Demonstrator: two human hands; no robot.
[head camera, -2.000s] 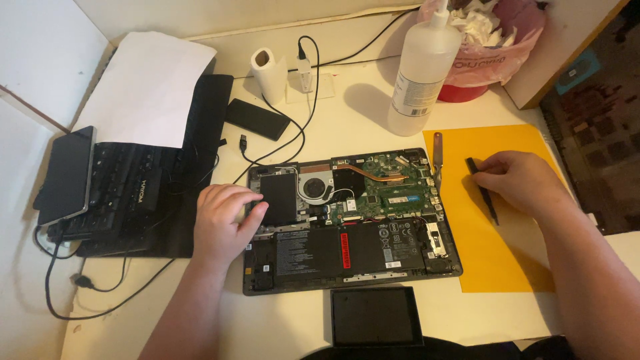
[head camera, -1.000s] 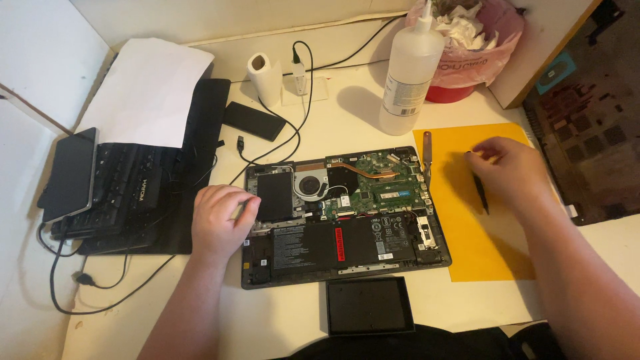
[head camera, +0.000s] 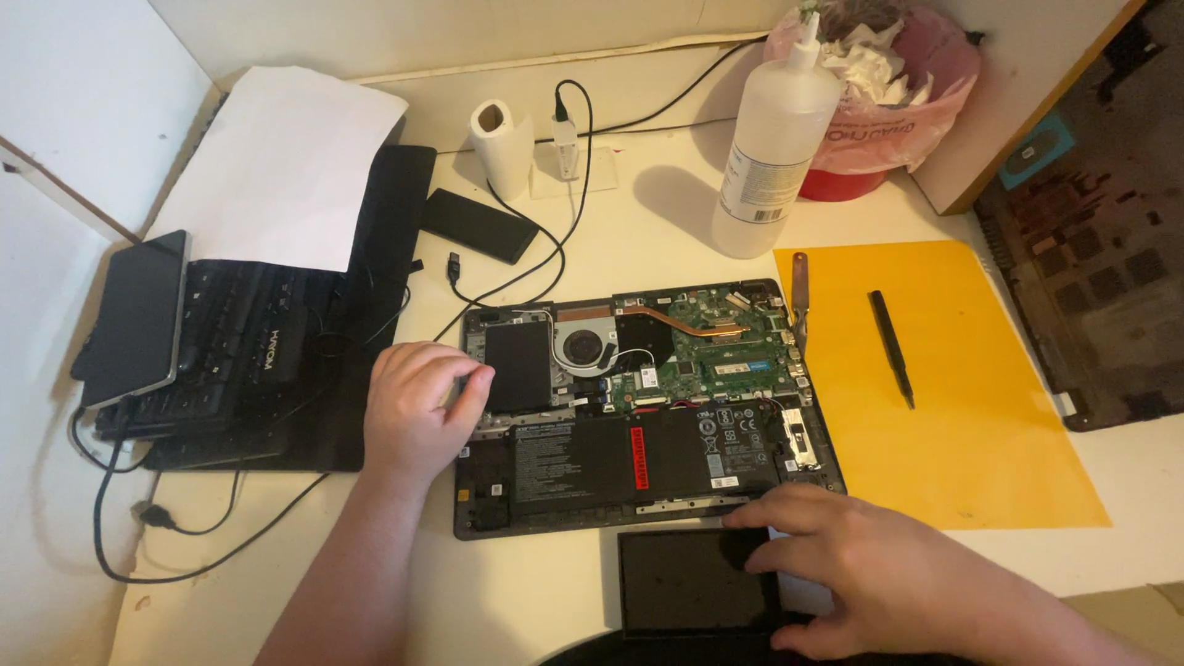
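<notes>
An opened laptop base (head camera: 555, 523) lies before me, its battery (head camera: 573, 472), fan (head camera: 585, 347), copper heat pipe (head camera: 680, 324) and green circuit board (head camera: 731, 351) exposed. My left hand (head camera: 421, 407) is at its left edge beside the black drive (head camera: 518, 365), fingers curled; whether something small is in them I cannot tell. My right hand (head camera: 832, 564) reaches over the right side of a flat black tray or box (head camera: 694, 587) at the near edge, its fingers spread. A black pen-like tool (head camera: 891, 347) lies on the yellow envelope (head camera: 962, 416). Metal tweezers (head camera: 800, 296) rest beside the laptop.
A plastic bottle (head camera: 763, 166) and a lined red bin (head camera: 842, 185) stand behind. Left are keyboards (head camera: 250, 342), paper (head camera: 277, 166) and a phone-like device (head camera: 139, 319). A black phone (head camera: 478, 225), paper roll (head camera: 502, 153) and cables (head camera: 555, 268) lie behind; a laptop cover (head camera: 1101, 277) leans right.
My right hand has let go of the black tool, which now lies on the yellow envelope, and has moved down and left to the black tray. My left hand has stayed near the laptop's left edge.
</notes>
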